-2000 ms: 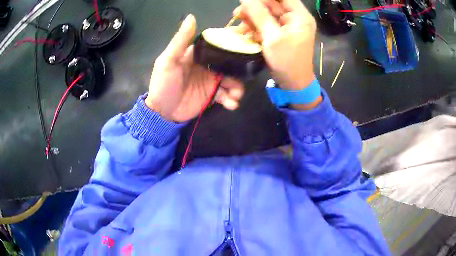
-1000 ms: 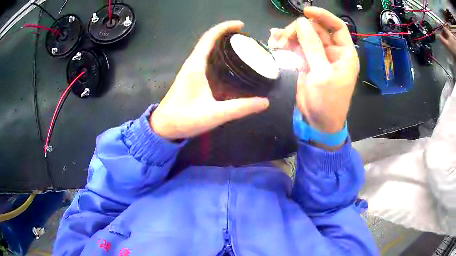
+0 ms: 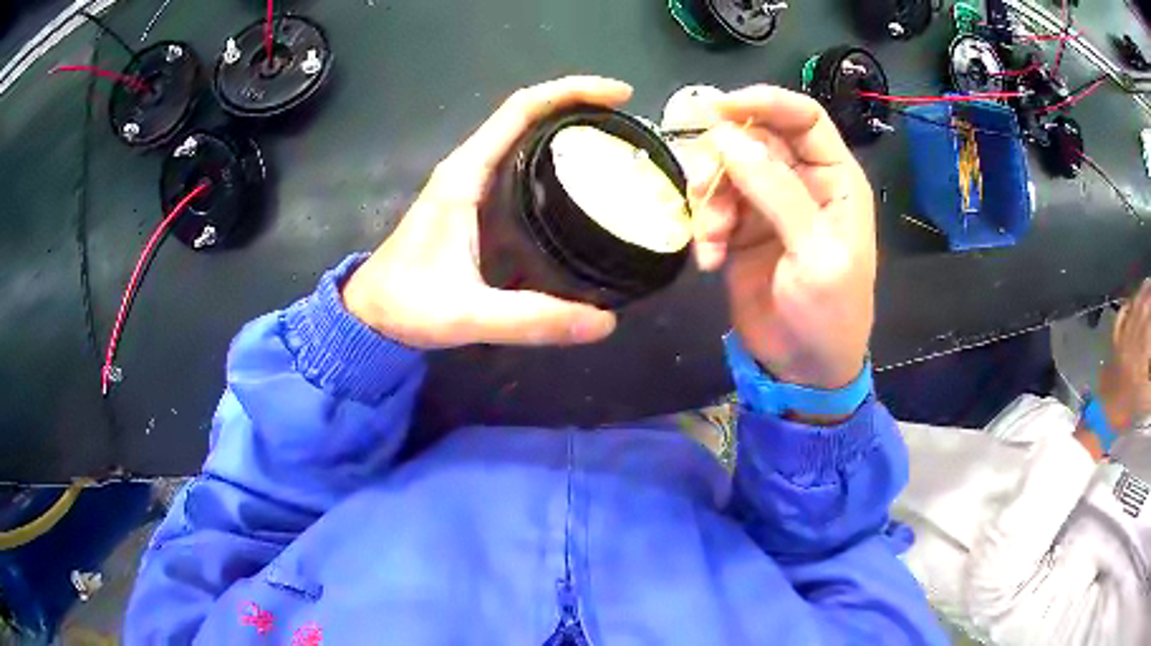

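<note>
My left hand [image 3: 442, 240] holds a black round housing [image 3: 530, 215] around its side, with the open face tilted up to the right. A pale cream face disc [image 3: 619, 189] fills the opening. My right hand [image 3: 795, 227], with a blue wrist band, is at the housing's right rim. Its thumb and fingers pinch a thin tan stick [image 3: 709, 189] at the disc's right edge. A pale round piece [image 3: 693, 106] shows partly behind the right fingertips; I cannot tell whether that hand holds it.
Several black units with metal studs and red wires [image 3: 271, 66] lie at the left. More units [image 3: 853, 95] lie beyond the work at right, beside a blue bin [image 3: 932, 170] of tan sticks. A neighbour's hand and light sleeve [image 3: 1010, 530] show at lower right.
The housing has turned so its face shows more to the camera. My right hand has moved slightly left, to the disc's edge, and the thin stick now shows there. The neighbour's hand has appeared at right.
</note>
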